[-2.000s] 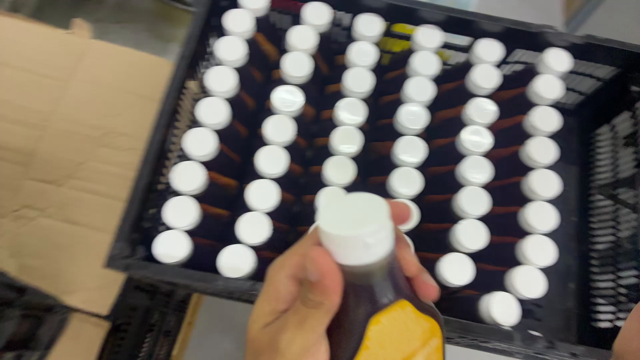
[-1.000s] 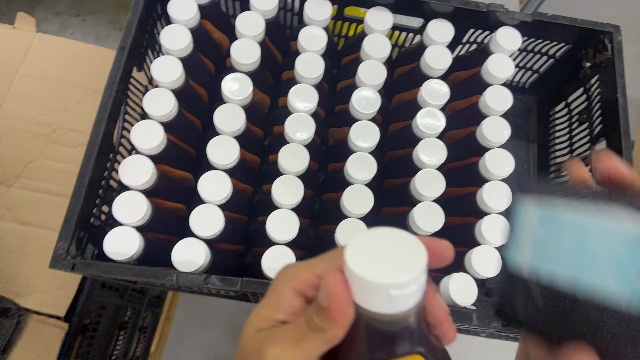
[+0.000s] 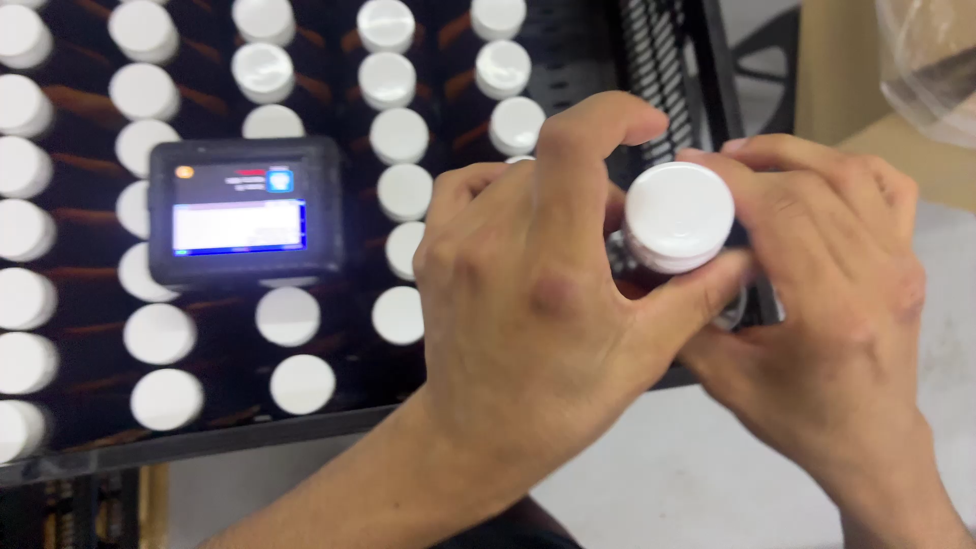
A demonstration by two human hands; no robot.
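Observation:
Both hands are around one dark bottle, whose white cap (image 3: 679, 216) shows between them at right of centre. My left hand (image 3: 534, 282) grips it from the left, thumb below the cap and index finger raised and bent. My right hand (image 3: 831, 244) holds it from the right side; the bottle's body is mostly hidden by the hands. To the left, a black handheld device with a lit screen (image 3: 240, 226) rests on the white-capped bottles (image 3: 164, 334). These stand in rows inside a black plastic crate (image 3: 335, 427).
The crate's slotted side wall (image 3: 671, 84) rises just beyond the hands. Brown cardboard (image 3: 854, 91) and a clear plastic bag (image 3: 934, 69) are at the upper right. Below the crate's near edge lies a pale floor (image 3: 656, 473), with dark crate parts at the lower left.
The device, blurred near my right hand a second ago, now lies on the caps. My right hand has joined my left at the bottle. The view has shifted right and closer.

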